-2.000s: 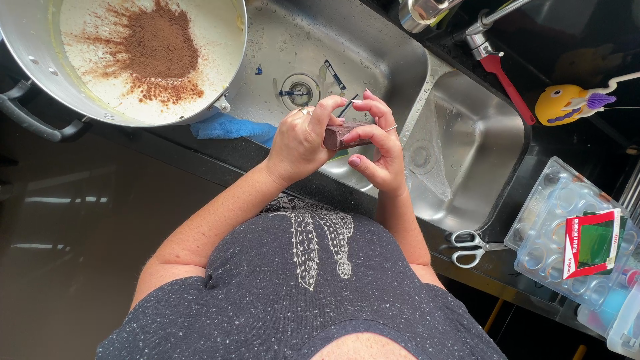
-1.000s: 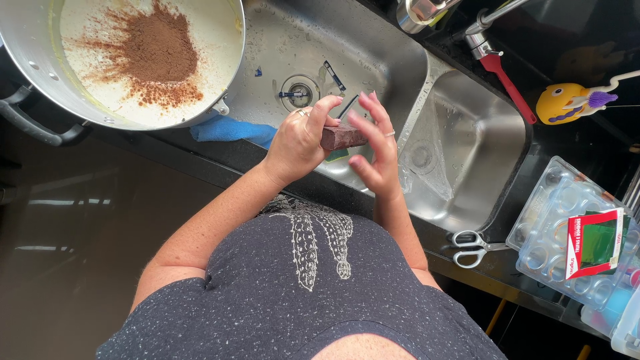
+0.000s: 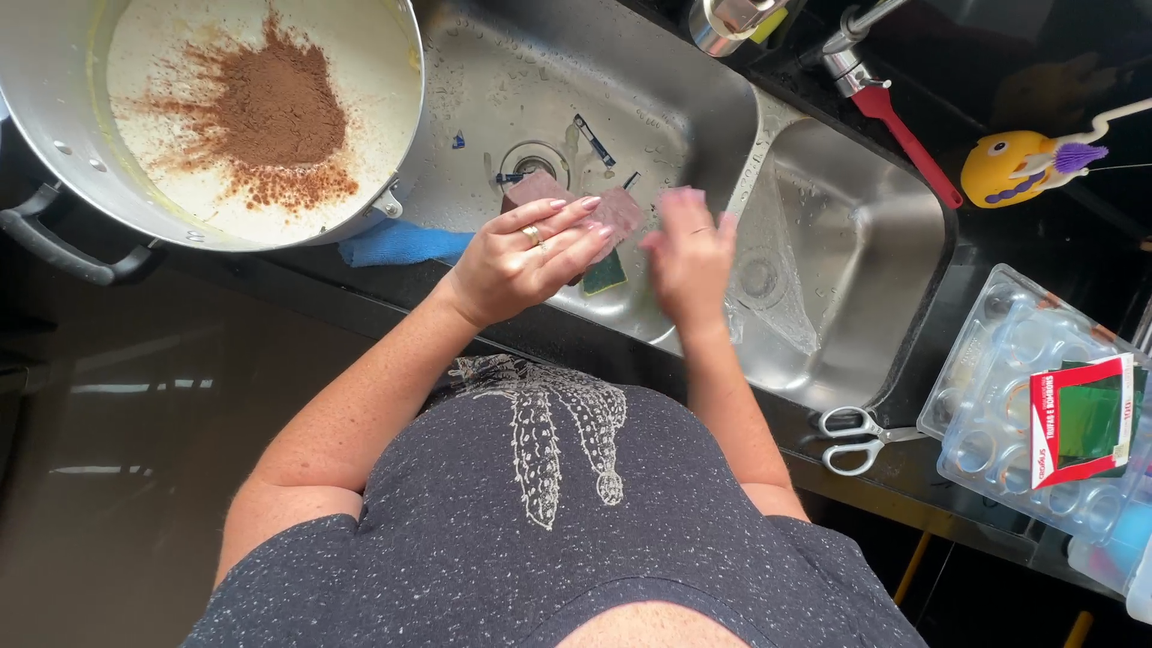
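Over the left basin of the steel sink, my left hand (image 3: pixel 535 252) holds a thin, crumpled pinkish wrapper (image 3: pixel 616 218), its fingers laid over it. Behind that hand's fingers a reddish-brown block or packet (image 3: pixel 533 191) partly shows; what it is cannot be told. My right hand (image 3: pixel 691 256) is blurred, a little right of the wrapper, fingers spread and nothing seen in it. A green and yellow sponge (image 3: pixel 604 274) lies below in the basin. Small dark blue and silver scraps (image 3: pixel 594 141) lie near the drain (image 3: pixel 533 166).
A large metal pot (image 3: pixel 412 117) with brown powder (image 3: pixel 283 108) on creamy contents stands left, beside a blue cloth (image 3: pixel 405 244). Rightward are a red spatula (image 3: pixel 904 144), yellow figure (image 3: pixel 1008 169), scissors (image 3: pixel 853 441), clear plastic trays (image 3: pixel 981 423) and a red-framed packet (image 3: pixel 1082 418). Clear plastic (image 3: pixel 778 270) lies in the right basin.
My hands were close together at the dark block before; now my right hand is farther from the left. The pinkish wrapper now spreads out beyond my left fingers.
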